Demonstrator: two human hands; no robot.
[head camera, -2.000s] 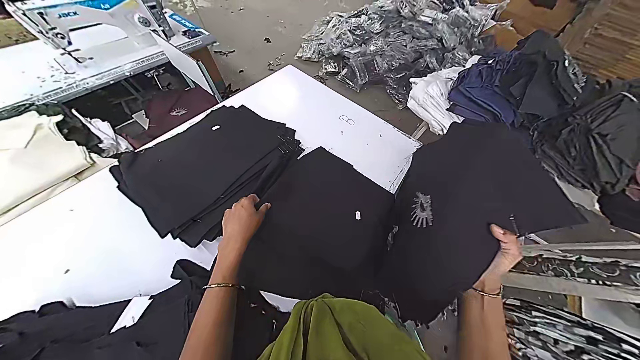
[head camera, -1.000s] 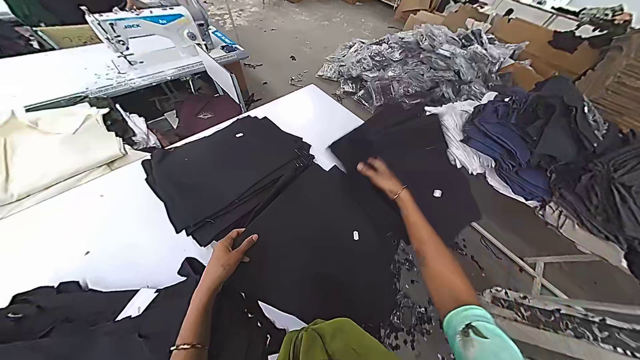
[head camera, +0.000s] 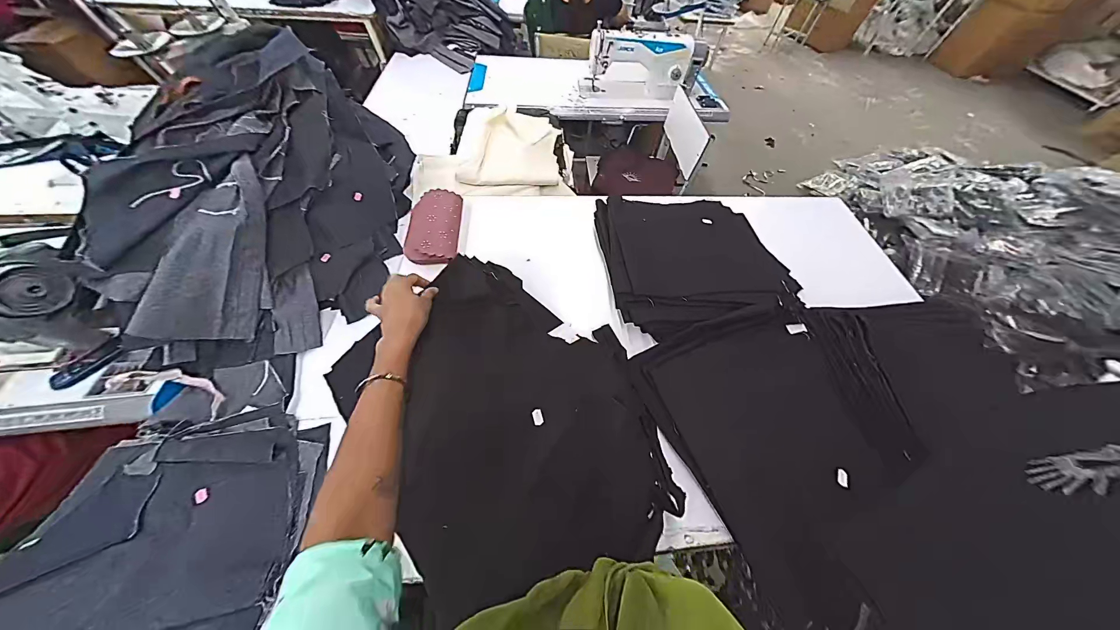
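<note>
My left hand (head camera: 402, 306) has its fingers and thumb closed on the upper left corner of a black cut fabric panel (head camera: 525, 472), which lies on a white table (head camera: 551, 254) and bears a small white sticker. Beside that panel, to the right, lies a stack of black fabric panels (head camera: 744, 394) with white stickers, overlapping a folded black stack (head camera: 691, 254) behind it. At the far right a black panel with a grey print (head camera: 1076, 470) is partly in view. My right hand is out of view.
A pink scalloped case (head camera: 434, 226) lies just beyond my left hand. Grey fabric pieces (head camera: 236, 201) are heaped at the left, more grey panels (head camera: 175, 516) nearer. Behind stand cream cloth (head camera: 507, 149) and a sewing machine (head camera: 643, 61). Clear plastic-wrapped packets (head camera: 1006, 236) lie at the right.
The view has swung left. My left hand has gone from the middle black stack to the corner of the left panel. My right hand, earlier on a black panel at the right, has left the view.
</note>
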